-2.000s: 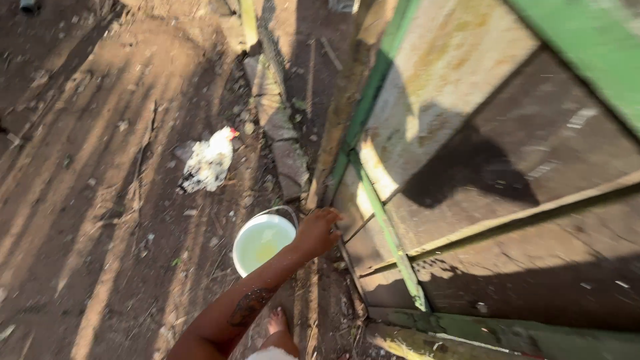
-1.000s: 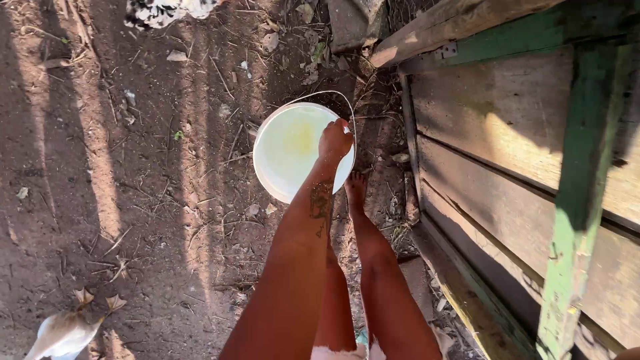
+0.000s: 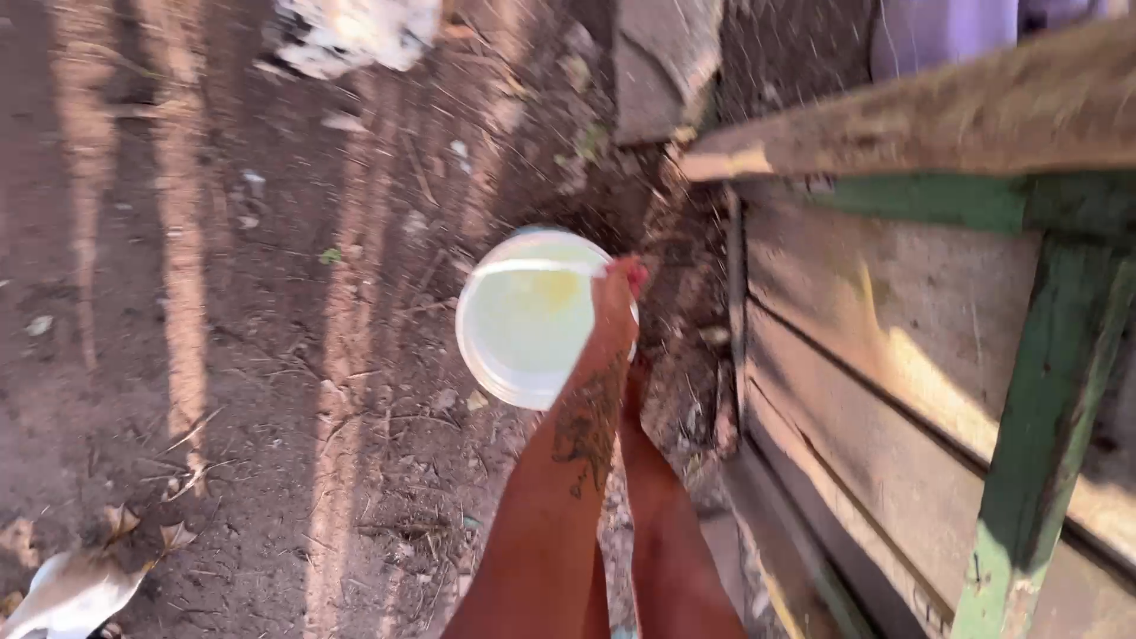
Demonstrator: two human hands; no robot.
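My left hand (image 3: pixel 623 277), at the end of a tattooed forearm, is closed at the right side of a round white bucket (image 3: pixel 470 342), gripping its handle. The handle (image 3: pixel 541 265) crosses the upper part of the bucket's mouth. Inside is a pale, whitish-green content with a yellowish patch; whether it is liquid is hard to tell. Part of the rim is hidden behind my hand and forearm. My right hand is outside the view. The picture is blurred by motion.
Green-painted posts (image 3: pixel 1021 426) and wooden boards (image 3: pixel 887 355) line the right side. A wooden beam (image 3: pixel 914 106) reaches across the upper right near a flat slab (image 3: pixel 661 71). A black-and-white bird (image 3: pixel 355 31) is at the top; a white bird with webbed feet (image 3: pixel 80 595) is lower left.
Two seconds ago my left hand was beside the bucket near the boards, fingers apart; one second ago it was over the rim, at the handle. The view has turned more steeply downward.
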